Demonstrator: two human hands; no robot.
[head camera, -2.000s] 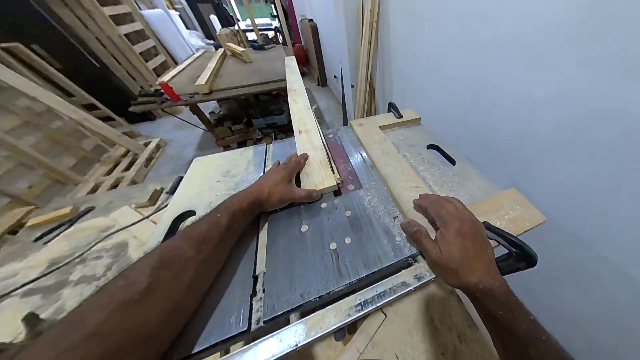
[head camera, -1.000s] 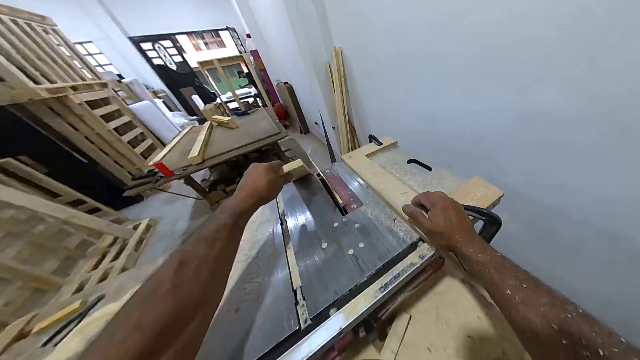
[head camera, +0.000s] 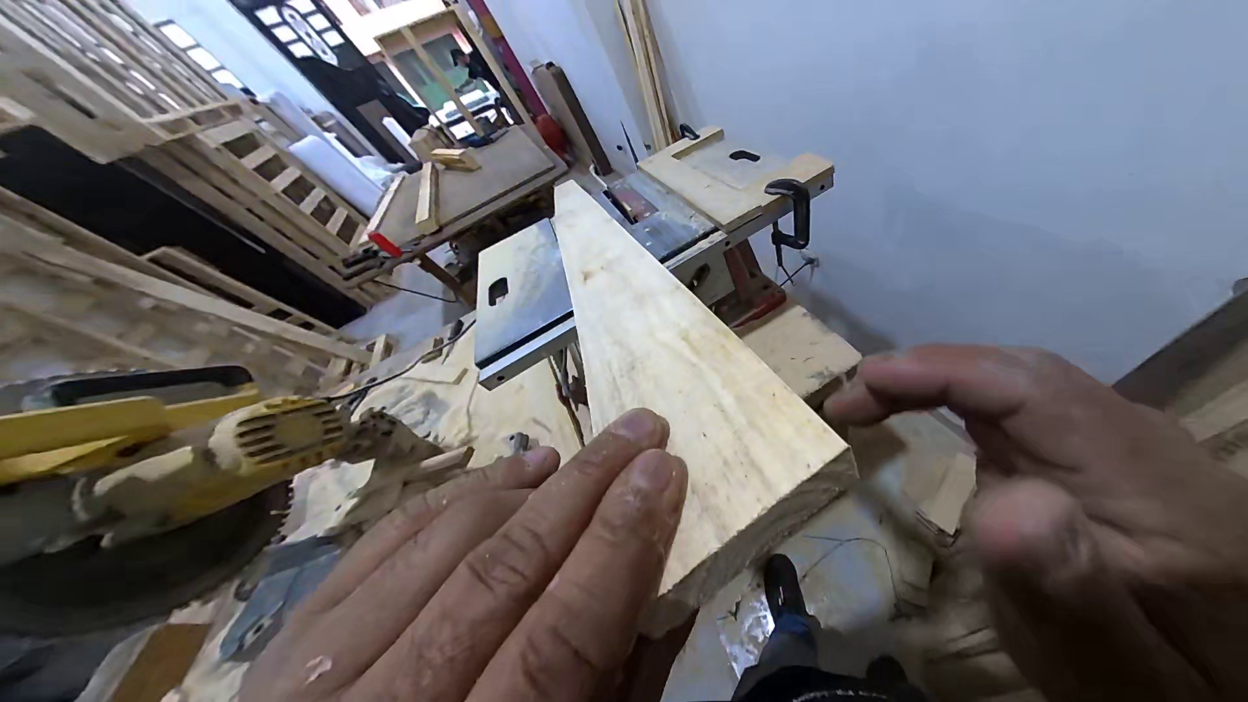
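A long pale wooden board (head camera: 673, 361) stretches from close in front of me toward the table saw (head camera: 673, 214), its near end grain facing me. My left hand (head camera: 507, 575) lies over the board's near left edge, fingers on its upper face; the thumb is hidden, apparently below. To the right of the board's near end, my right hand (head camera: 1053, 497) is raised with its fingers bent and apart, blurred, holding nothing that shows. The saw's blade cannot be made out behind the board.
A yellow miter saw (head camera: 283, 434) with a toothed blade stands close at left. A black clamp (head camera: 795, 214) grips the wooden fence (head camera: 707, 195) on the saw table. Beyond is a workbench (head camera: 487, 190) with wood pieces. Pallets lean at left; a wall rises at right.
My left hand, earlier on a board over the saw table, is now on the near end of a board close to me. My right hand has left the wooden fence. The view has shifted back from the saw.
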